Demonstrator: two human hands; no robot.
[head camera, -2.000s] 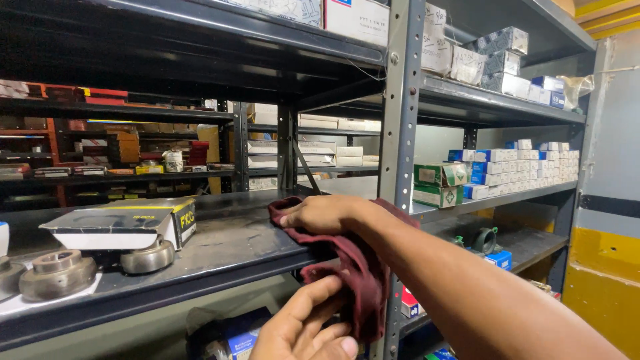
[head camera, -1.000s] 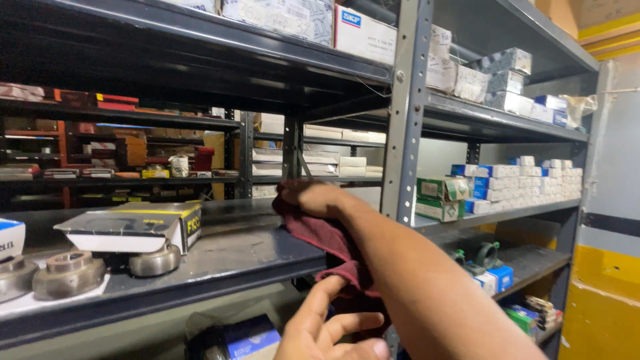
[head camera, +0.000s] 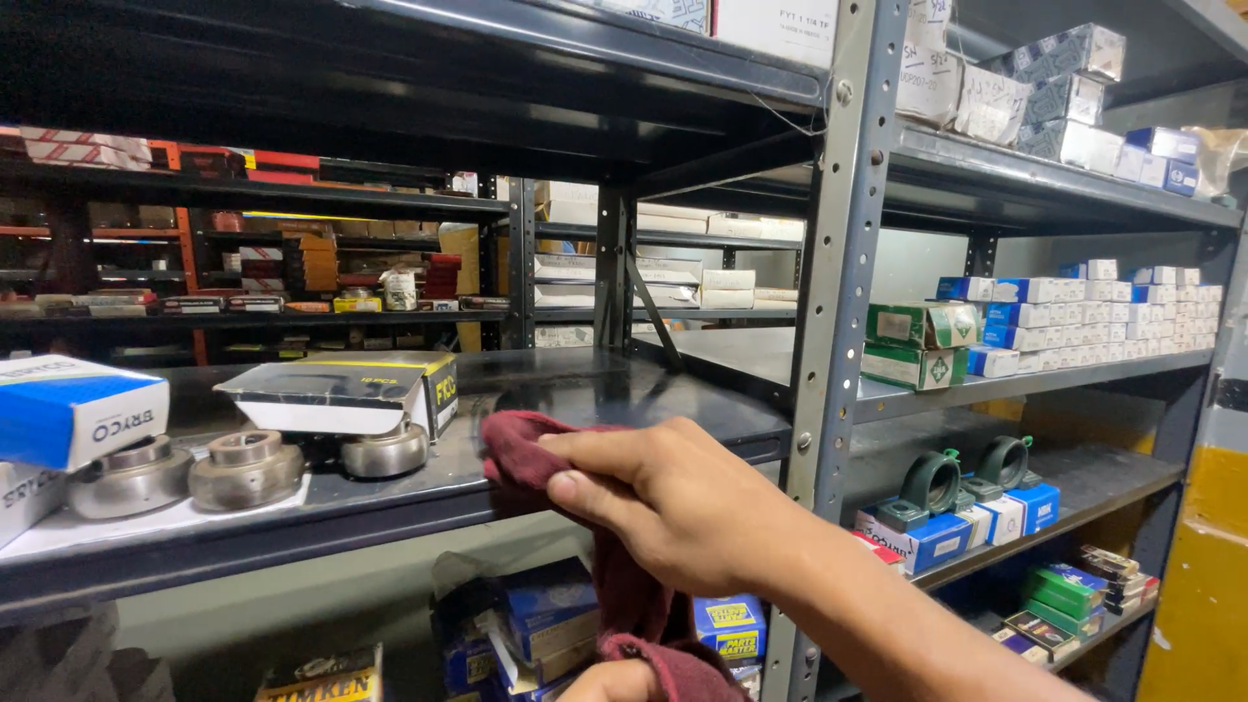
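Note:
A maroon cloth (head camera: 629, 565) hangs between my hands in front of the dark metal shelf (head camera: 575, 390). My right hand (head camera: 663, 497) pinches its upper end between thumb and fingers, near the shelf's front edge. At the bottom of the view, my left hand (head camera: 614, 682) is partly cut off and wrapped by the cloth's lower end. On the shelf to the left sit metal insert bearings, one (head camera: 247, 470) on white paper and another (head camera: 384, 450) beside an open black-and-yellow box (head camera: 341, 385).
A blue-and-white box (head camera: 83, 409) lies at far left. The perforated steel upright (head camera: 838, 292) stands right of the cloth. Beyond it, shelves hold green boxes (head camera: 921, 341), small bearing boxes (head camera: 1063, 312) and pillow block bearings (head camera: 931, 487). Boxed parts (head camera: 546, 614) lie below.
My right hand has drawn back from the shelf surface toward the front edge, with the cloth in it. My left hand has sunk lower in the view.

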